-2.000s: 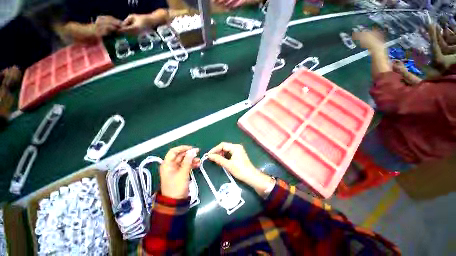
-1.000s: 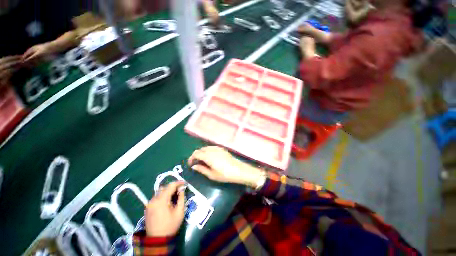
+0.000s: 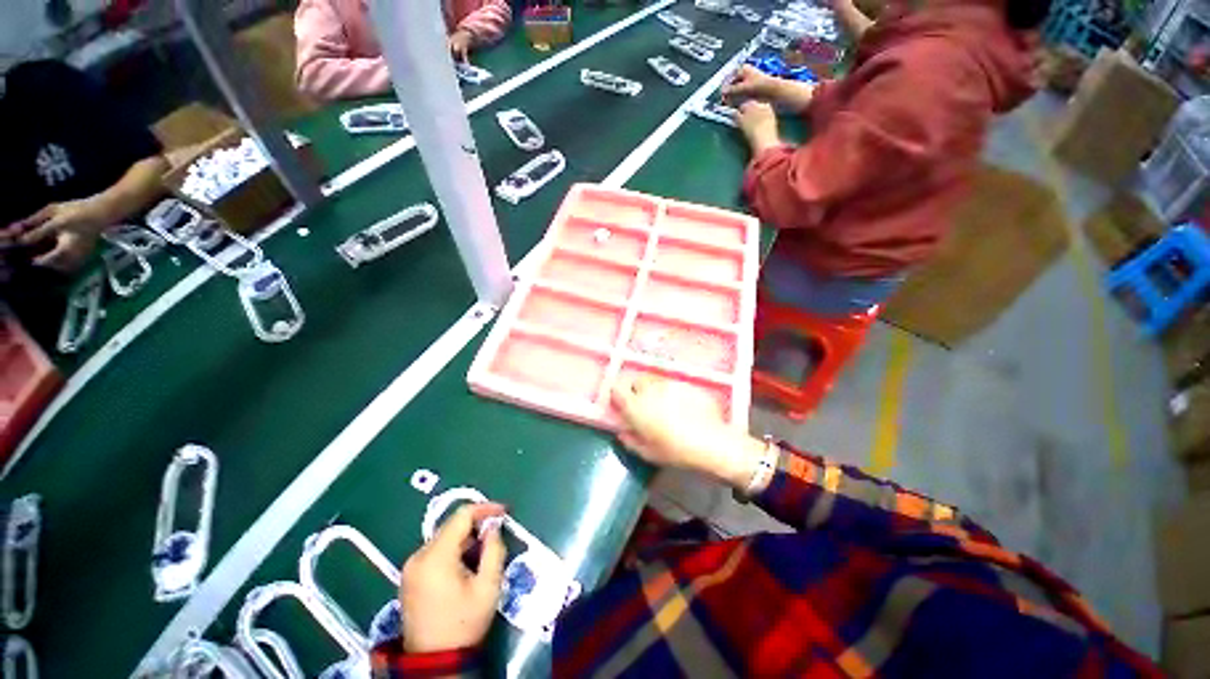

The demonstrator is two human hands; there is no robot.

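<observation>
My left hand [image 3: 454,584] is at the bottom centre, thumb and fingertips pinched on a small white fitting [image 3: 491,524]. It is above a white oval housing [image 3: 534,584] with a blue part at its wider end, lying on the green bench. My right hand [image 3: 670,422] is at the near edge of the pink-red compartment tray [image 3: 644,285], fingertips over a near pocket. Whether it holds anything cannot be told. Tiny specks lie in one tray pocket. More housings [image 3: 348,570] lie overlapped left of my left hand.
A pale post [image 3: 445,159] rises behind the tray. A white strip [image 3: 358,431] borders the green conveyor [image 3: 319,358], which carries scattered housings. A person in a red top [image 3: 889,146] sits at right on a red stool [image 3: 809,352]. Others work opposite, by a cardboard box [image 3: 252,192].
My right hand has moved from the housing to the tray. My left hand has stayed by the housing. The view has turned right, and the box of white fittings has left the picture.
</observation>
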